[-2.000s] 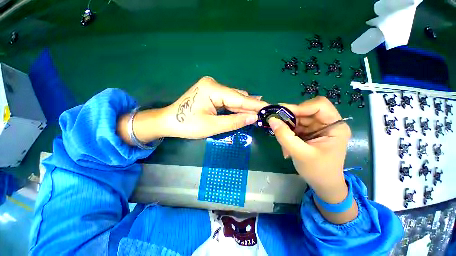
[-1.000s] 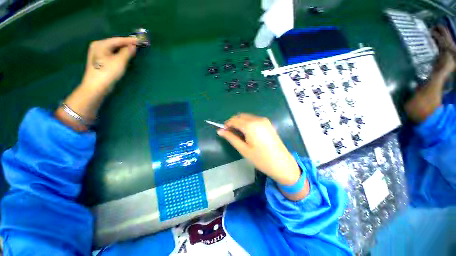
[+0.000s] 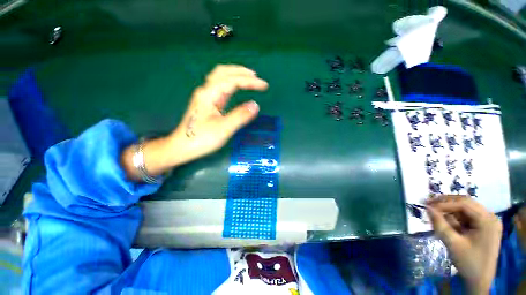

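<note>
My left hand [image 3: 216, 118] is over the green bench, empty, thumb and fingers apart. My right hand [image 3: 464, 233] is at the lower left of the white foam sheet [image 3: 490, 184], fingers closed on slim tweezers [image 3: 420, 205]. The tweezers show only as a thin line beside a black spidery part [image 3: 416, 212]; whether the tips touch it is unclear. Other black spidery parts [image 3: 451, 142] lie in rows on the sheet. A small dark unit with a yellowish middle [image 3: 221, 30] lies at the far side of the bench.
A blue perforated strip [image 3: 252, 196] lies over the pale rail [image 3: 184, 216]. More black parts [image 3: 334, 86] lie in rows on the green bench. White sticks [image 3: 444, 107], a dark blue pad [image 3: 438, 83] and a limp white wrap [image 3: 416, 43] are behind the sheet. A person's hand [image 3: 521, 222] shows at right.
My left hand has let go of the dark unit and moved back towards me. My right hand, with the tweezers, has moved right from the bench to the foam sheet. The view has turned left.
</note>
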